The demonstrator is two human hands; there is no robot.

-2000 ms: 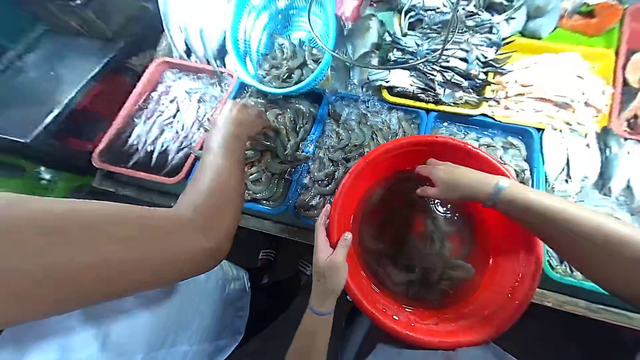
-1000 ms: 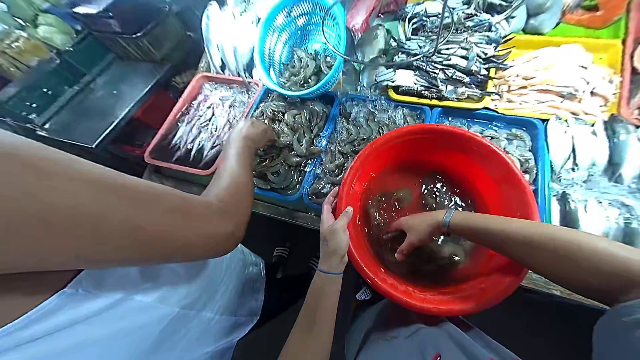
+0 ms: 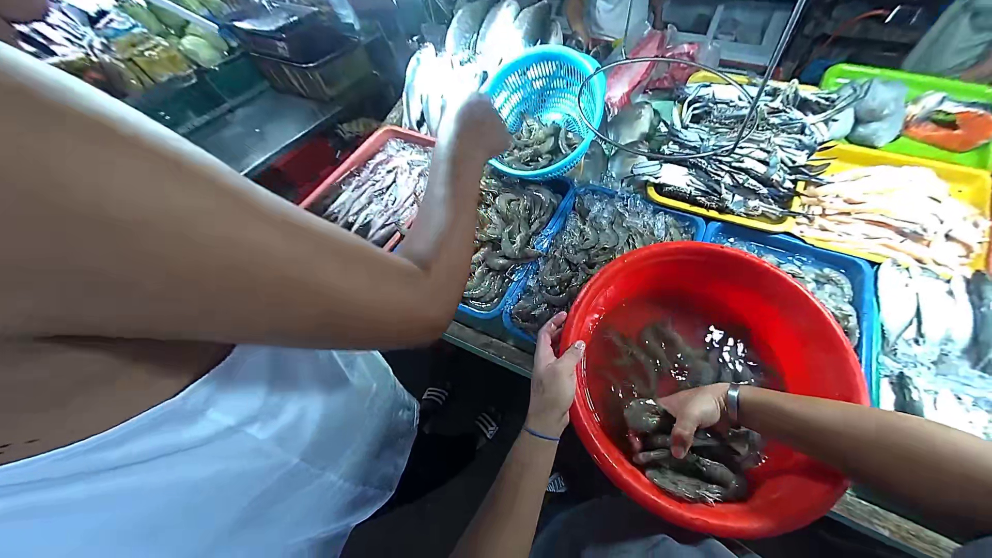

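A red plastic basin (image 3: 814,333) holds murky water and several shrimp (image 3: 690,477). My left hand (image 3: 554,380), with a blue cord at the wrist, grips the basin's left rim, thumb on top. Inside the basin, my right hand (image 3: 694,411) is partly under the water among the shrimp, a metal band on its wrist; its fingertips are hidden, so I cannot tell whether they hold any. Behind the basin lie blue trays of shrimp (image 3: 515,221). Another person's hand (image 3: 477,128) is over the left side of a light-blue plastic colander (image 3: 593,93) with shrimp inside.
The other person's arm (image 3: 325,256) crosses the left side. A pink tray (image 3: 345,167) of small fish stands behind it. Yellow trays (image 3: 961,182) of fish stand at the back right, with silvery fish (image 3: 922,310) at the right. A wire hoop (image 3: 682,155) hangs above the display.
The other person's hand has moved from the blue shrimp tray to the colander. My right hand has moved within the basin; my left stays on its rim. The view has shifted.
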